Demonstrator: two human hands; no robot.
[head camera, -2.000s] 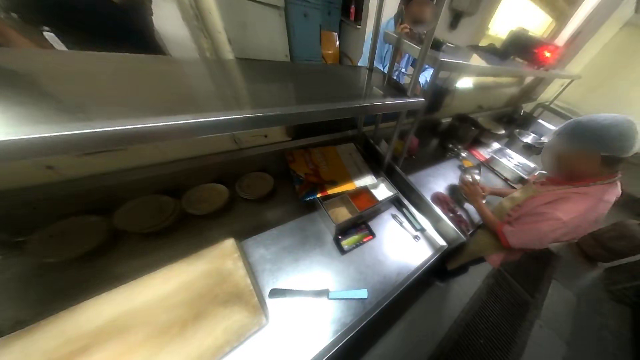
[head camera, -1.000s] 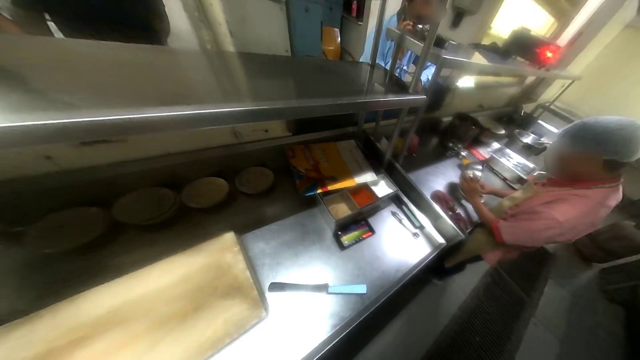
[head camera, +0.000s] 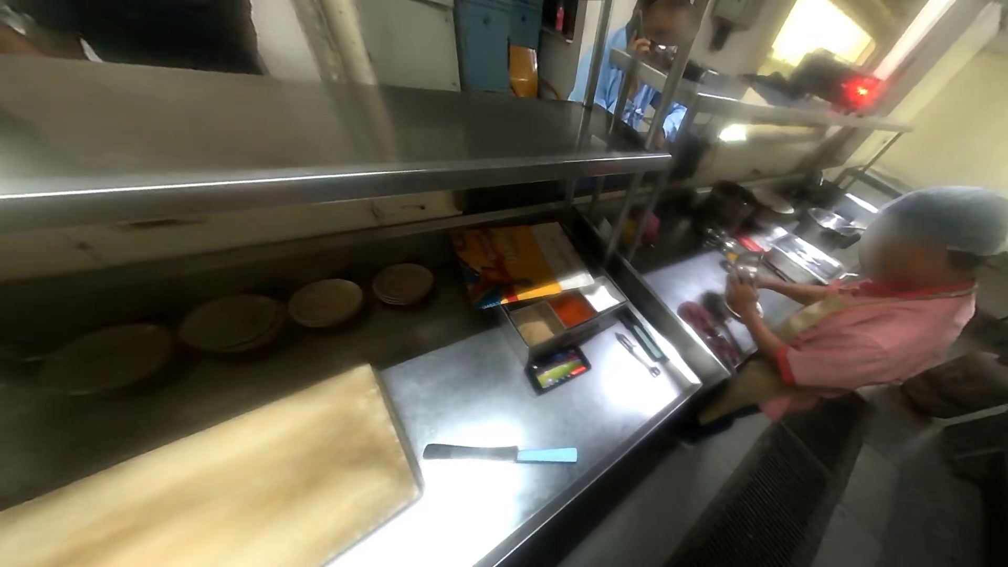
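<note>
Neither my left hand nor my right hand shows in the head view. On the steel counter (head camera: 465, 394) a knife with a light blue handle (head camera: 504, 453) lies flat, its dark blade pointing left towards a thick, stained cutting board (head camera: 236, 472). Behind the knife a phone with a lit screen (head camera: 557, 368) lies against a steel tray of compartments (head camera: 516, 327), which hold a tan powder, an orange-red powder and something white. Tongs or a similar metal tool (head camera: 636, 354) and a dark green-handled tool (head camera: 647, 339) lie to the right of the phone.
A steel shelf (head camera: 331, 126) spans above the counter. Several stacks of plates (head camera: 324, 303) stand beneath it, beside a yellow printed packet (head camera: 520, 260). At right a co-worker in a pink shirt and hair cover (head camera: 874, 331) handles something at another counter. Another person (head camera: 610, 71) is beyond the shelf.
</note>
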